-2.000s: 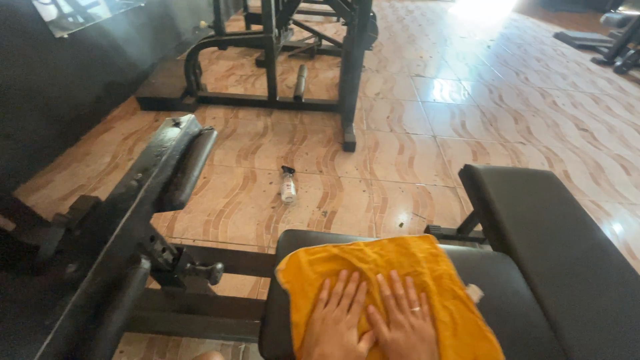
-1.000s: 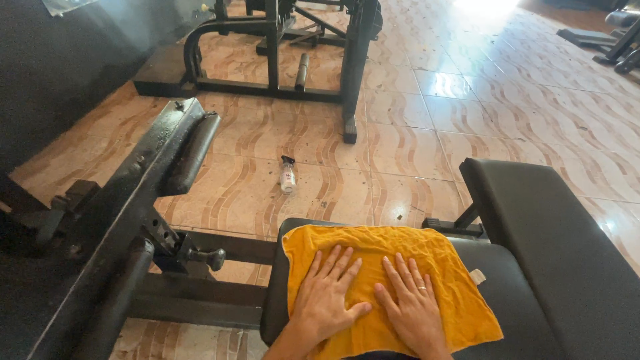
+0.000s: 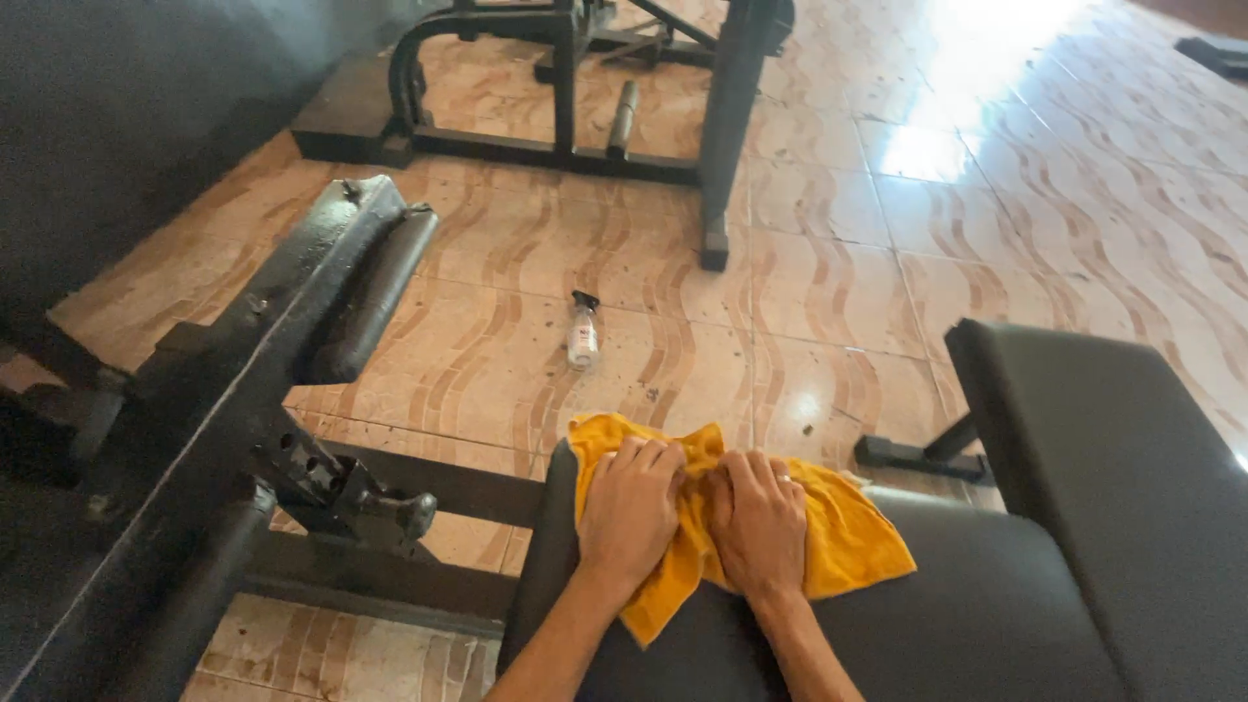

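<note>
An orange cloth [image 3: 848,536] lies bunched across the left part of a black padded bench seat [image 3: 955,604]. My left hand [image 3: 634,507] grips the cloth with curled fingers near its left end. Close beside it on the right, my right hand [image 3: 759,517] is closed on the same cloth, and a ring shows on one finger. Folds of cloth rise between the two hands, and a corner hangs toward me below them. Beyond the seat, a clear spray bottle [image 3: 582,336] with a black trigger head stands on the tiled floor.
A black metal machine frame with a roller pad [image 3: 375,292] and an adjustment knob [image 3: 417,515] fills the left side. The bench's backrest [image 3: 1102,419] rises at the right. Another black machine frame [image 3: 634,166] stands farther off on the tiled floor, near a dark wall [image 3: 166,107].
Both hands lay flat with fingers spread on the cloth; now their fingers are curled into it. The cloth was spread out and is now gathered between them, toward the seat's far edge.
</note>
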